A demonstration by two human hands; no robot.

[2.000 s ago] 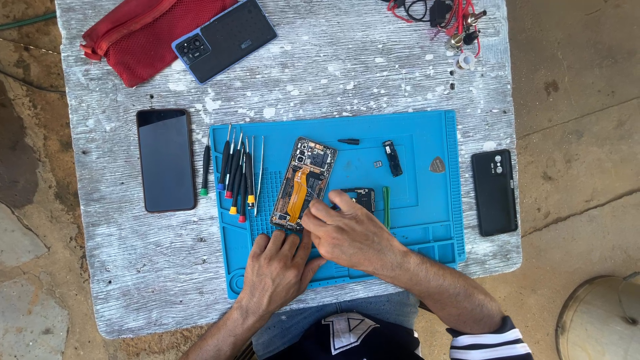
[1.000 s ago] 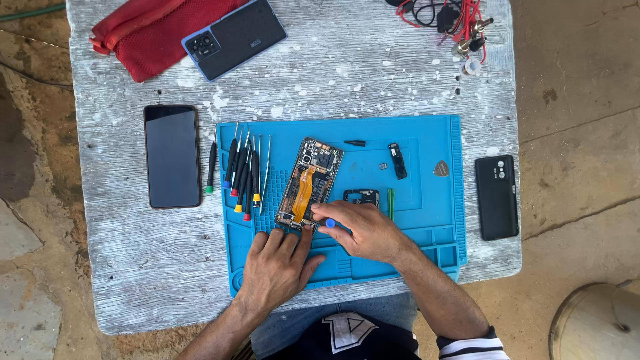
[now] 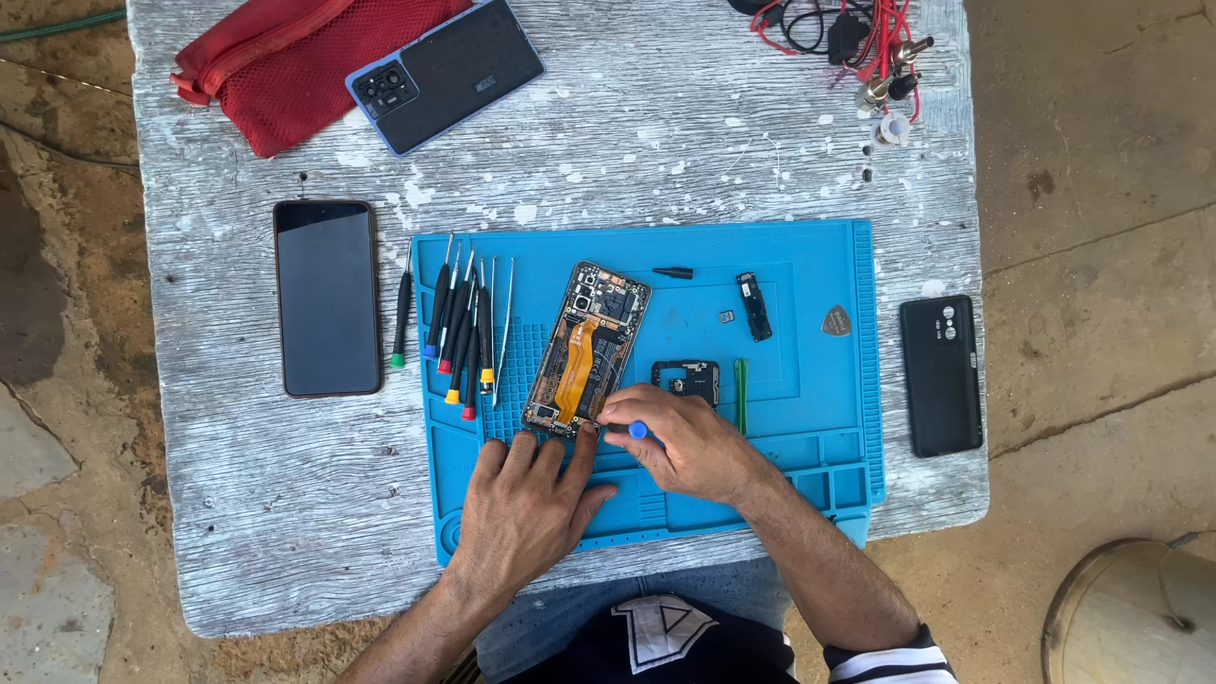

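An opened smartphone lies slightly tilted on a blue silicone repair mat, its circuit board, battery and orange flex cable exposed. The fingertips of my left hand rest along the phone's lower edge, fingers apart. My right hand grips a small screwdriver with a blue cap at the phone's lower right corner; its tip is hidden. Just above my right hand lies a black phone inner cover, partly covered, beside a green plastic pry tool.
Several precision screwdrivers and metal tweezers lie left of the phone. A black speaker module and a pick are at right. Around the mat are a dark-screened phone, a black case, a second phone, a red pouch and wires.
The blue-capped screwdriver, not visible two seconds ago, shows in my right hand one second ago and now. My left hand has stayed at the phone's lower edge.
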